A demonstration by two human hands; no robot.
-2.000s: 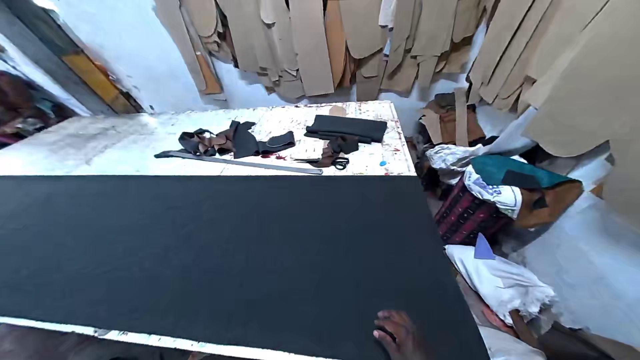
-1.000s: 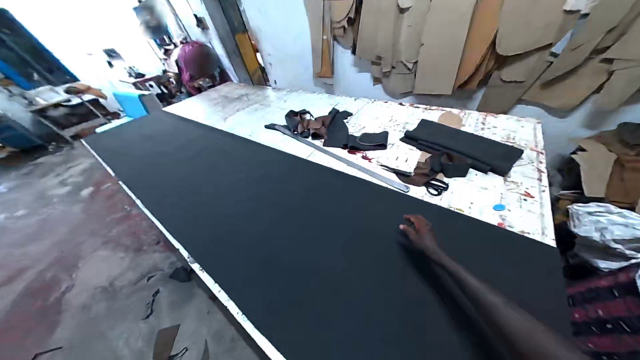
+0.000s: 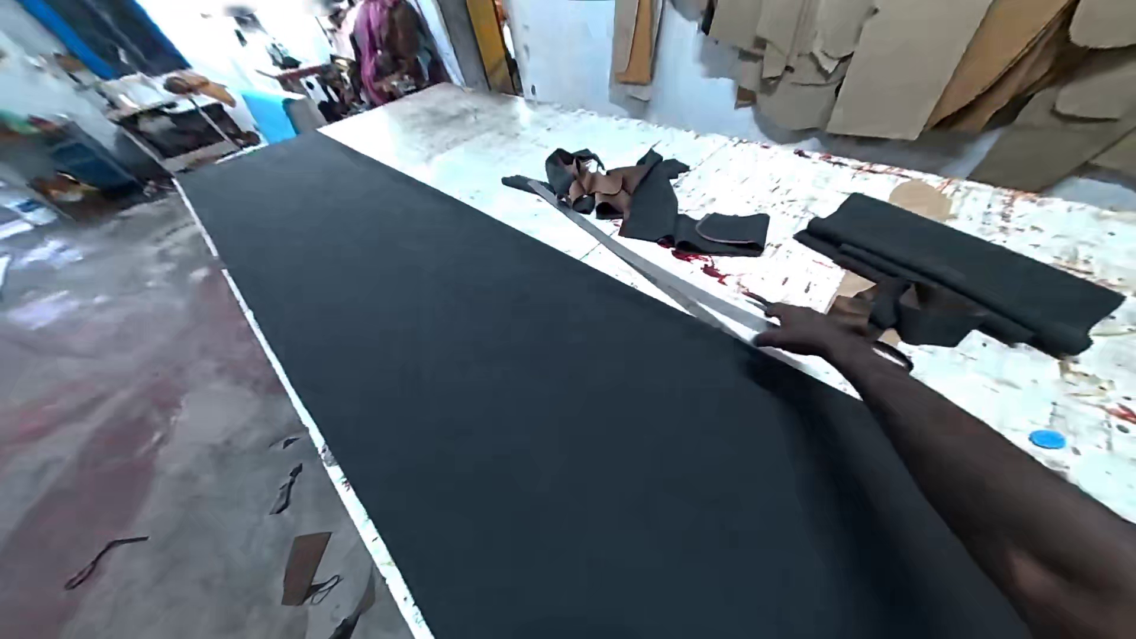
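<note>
A long sheet of black material (image 3: 532,382) lies flat along the white worktable (image 3: 461,133). My right hand (image 3: 799,333) reaches in from the lower right, its fingers at the near end of a long grey metal straightedge (image 3: 621,253). The straightedge lies slantwise near the sheet's far edge; its end looks pinched between thumb and fingers. Just beyond the wrist are scissors (image 3: 892,355), partly hidden by the hand and arm. Beside them rest dark scraps (image 3: 932,315) and a folded black piece (image 3: 967,266). My left hand is out of view.
Black and brown offcuts (image 3: 630,191) lie beyond the straightedge. A blue disc (image 3: 1047,439) sits at the table's right. Cardboard patterns (image 3: 905,71) hang on the wall. Scraps (image 3: 303,568) lie on the floor to the left. Someone in a purple garment (image 3: 390,44) is at the back.
My right hand has moved from over the black sheet to the end of the straightedge and taken hold of it. The view has swung left.
</note>
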